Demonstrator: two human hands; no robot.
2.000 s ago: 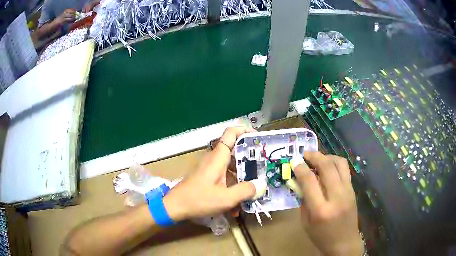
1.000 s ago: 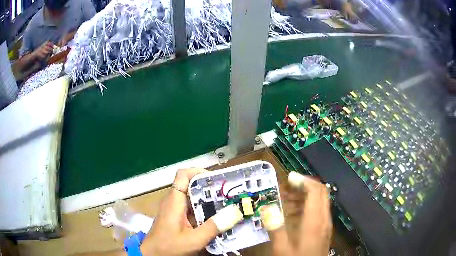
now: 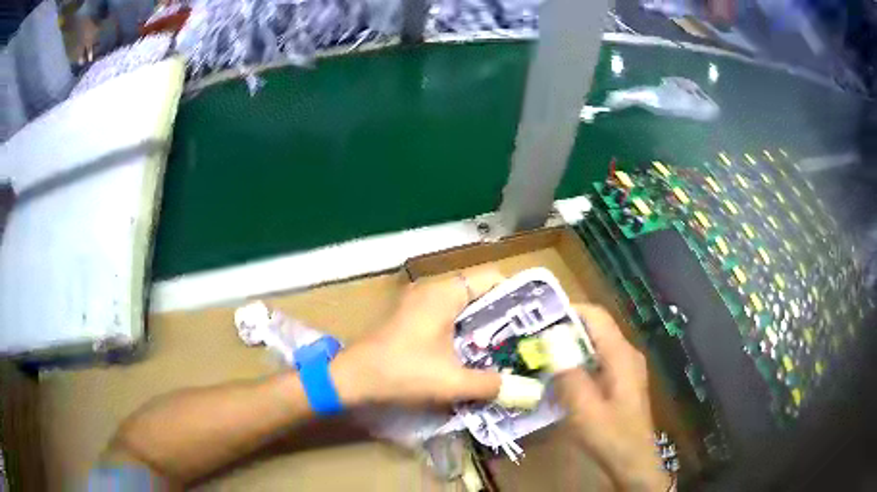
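A white housing shell (image 3: 508,309) is held tilted over a brown carton. Inside it sits a small green circuit board (image 3: 504,356) with a yellow transformer (image 3: 532,353). My left hand (image 3: 423,341) grips the shell's left side, its cream-covered thumb over the lower part. My right hand (image 3: 606,384) is at the shell's right side, its covered fingertips on the board area beside the transformer; the fingers hide part of the board. White wire ends (image 3: 502,440) stick out at the shell's lower edge. The picture is blurred.
A bagged white cord and plug (image 3: 256,325) lies in the brown carton (image 3: 202,365). The PCB stack (image 3: 740,259) is at right, a white board (image 3: 82,211) at left. Beyond are a green conveyor (image 3: 337,154), a grey post (image 3: 553,125), a bagged piece (image 3: 664,99) and heaped white cords (image 3: 288,29).
The view has shifted, so the shell appears further right and more tilted. My right fingers, apart from the shell's right edge a second ago, are now against it and over the board.
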